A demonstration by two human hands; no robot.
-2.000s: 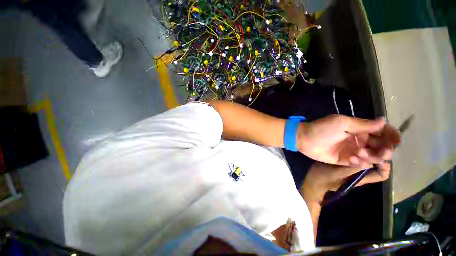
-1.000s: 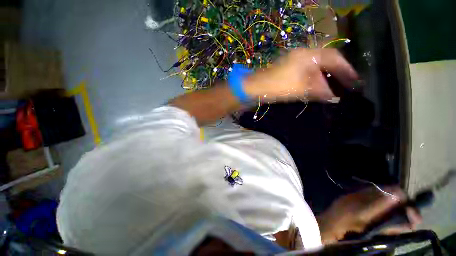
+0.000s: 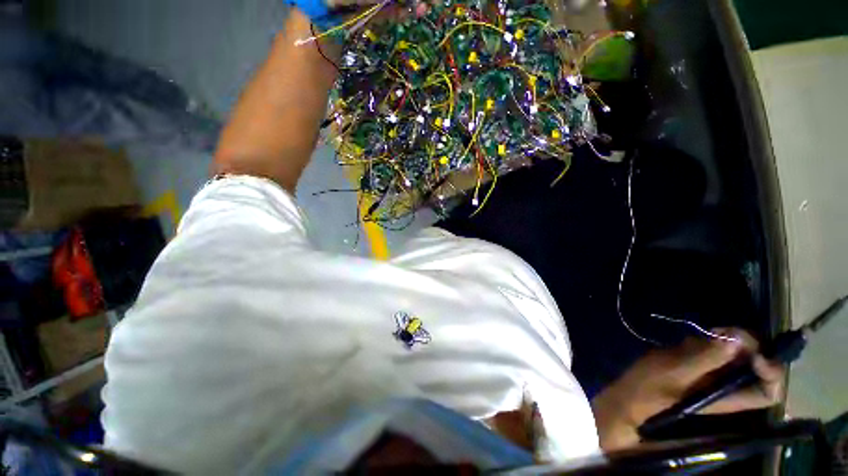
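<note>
My right hand [image 3: 707, 376] at the lower right is shut on a black pen-like soldering iron [image 3: 711, 395], its metal tip pointing up and right over the pale work board [image 3: 823, 214]. A thin silvery strand [image 3: 622, 270] curves down to this hand. My left hand [image 3: 395, 9], with a blue wristband, is at the top edge, mostly cut off and partly covered by wires, beside a heap of wired board assemblies [image 3: 465, 102]. The heap shows green boards, yellow blocks, and yellow, red and black wires with white ends. What my left hand holds is hidden.
The curved bench edge [image 3: 767, 186] runs down the right side, with green mat [image 3: 800, 20] beyond the work board. Brown cardboard [image 3: 453, 197] shows under the heap. Grey floor, a yellow line [image 3: 375, 237], a box [image 3: 79, 181] and an orange-red thing [image 3: 79, 274] are at the left.
My left hand has moved from beside my right hand, across the front of the heap, to the top edge. My right hand moved down and right, then stayed there with the iron.
</note>
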